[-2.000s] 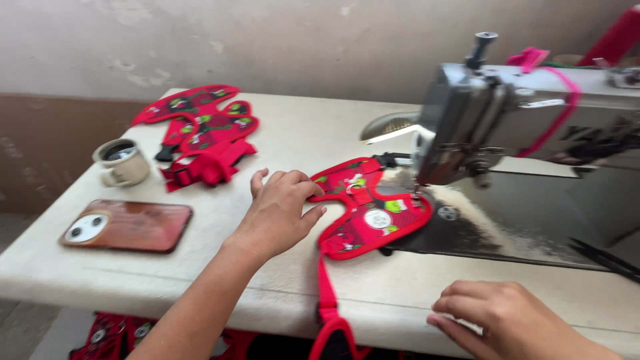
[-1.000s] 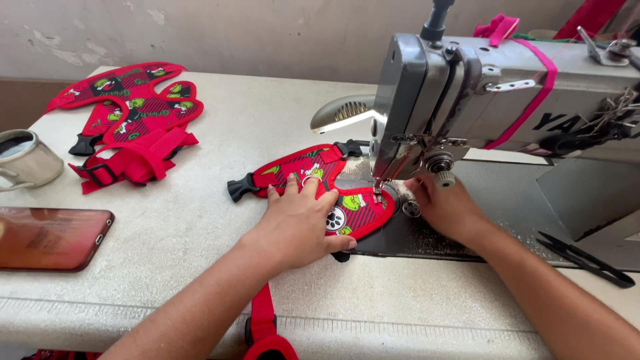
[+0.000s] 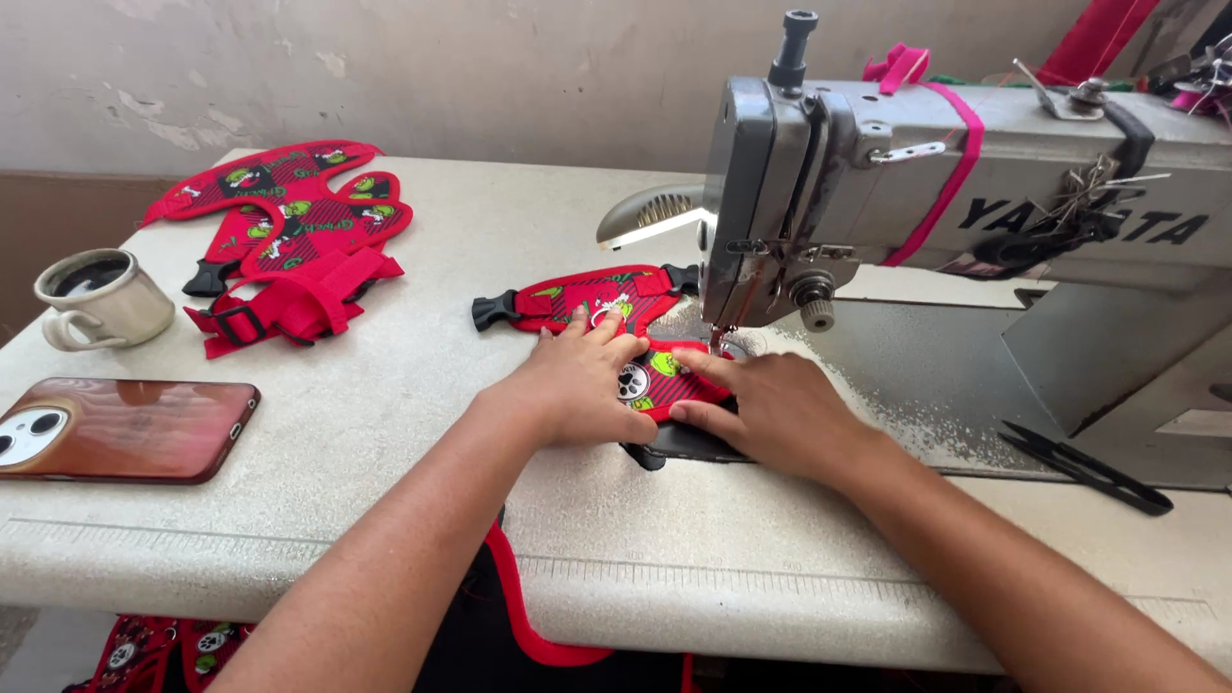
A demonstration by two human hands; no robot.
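A red printed fabric pet harness piece [image 3: 577,291] with black plastic buckles lies under the needle area of an industrial sewing machine [image 3: 770,212]. My left hand [image 3: 587,375] lies spread on it, fingers apart, pressing the cloth flat beside the round paw patch [image 3: 632,381]. With its index finger and thumb, my right hand [image 3: 770,404] touches the right part of the same piece, close to the presser foot [image 3: 717,339]. The fingers partly cover the harness. A red-edged black piece [image 3: 520,597] hangs over the table's front edge.
At the left are another red harness [image 3: 298,217] with red straps [image 3: 298,303], a mug of dark liquid [image 3: 106,298] and a phone [image 3: 135,428]. Black thread snips [image 3: 1088,467] lie at right. A lamp [image 3: 650,217] stands behind the needle. More harness pieces [image 3: 164,650] are below the table.
My right hand has moved from beside the needle onto the harness's right part. Two seconds ago it was apart from the cloth, near the table's front. My left hand stays on the harness.
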